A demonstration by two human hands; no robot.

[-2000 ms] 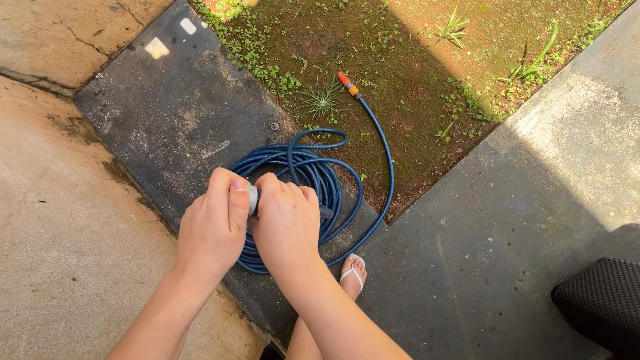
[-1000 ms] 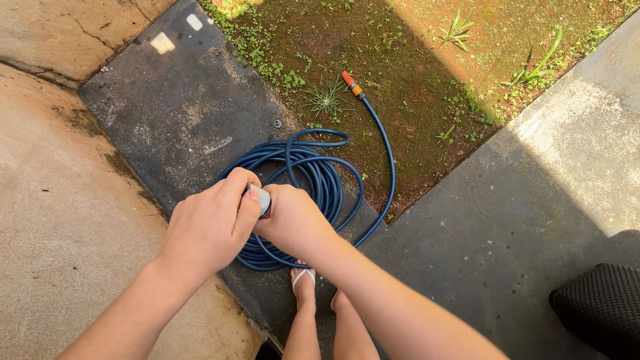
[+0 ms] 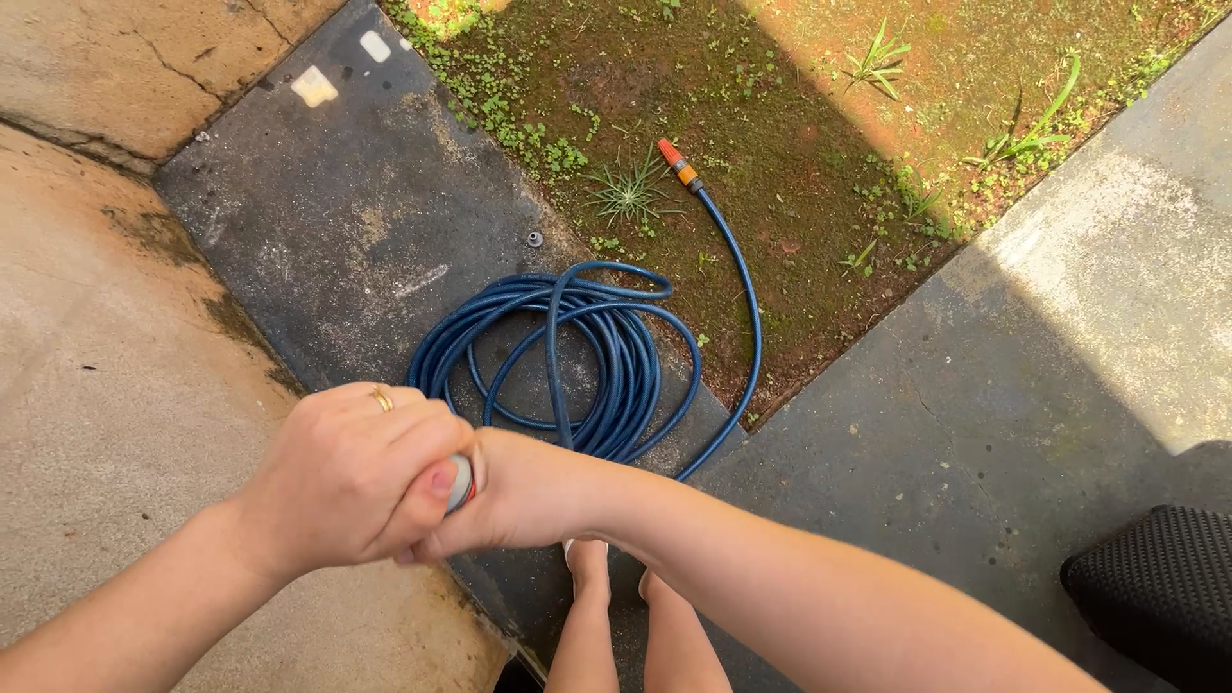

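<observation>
My left hand [image 3: 356,476] is closed around a small grey and red object [image 3: 461,484], mostly hidden between the palms; its kind cannot be told. Pressed against it from the right, my right hand [image 3: 496,491] also grips this object, its fingers largely out of sight. Behind the hands a blue garden hose [image 3: 630,385] lies coiled on the dark concrete. Its free end curves onto the mossy soil and bears an orange spray nozzle [image 3: 679,164]. A small grey fitting [image 3: 535,239] lies on the concrete above the coil.
A stained beige wall [image 3: 115,385] borders the left side. Soil with weeds [image 3: 626,192] fills the upper middle, and a concrete path [image 3: 924,423] runs along its right. A black textured object [image 3: 1155,587] stands at the lower right. My feet [image 3: 589,563] are below the coil.
Both hands have shifted lower and left in the view, still together on the grey and red object. The hose and its nozzle lie as before.
</observation>
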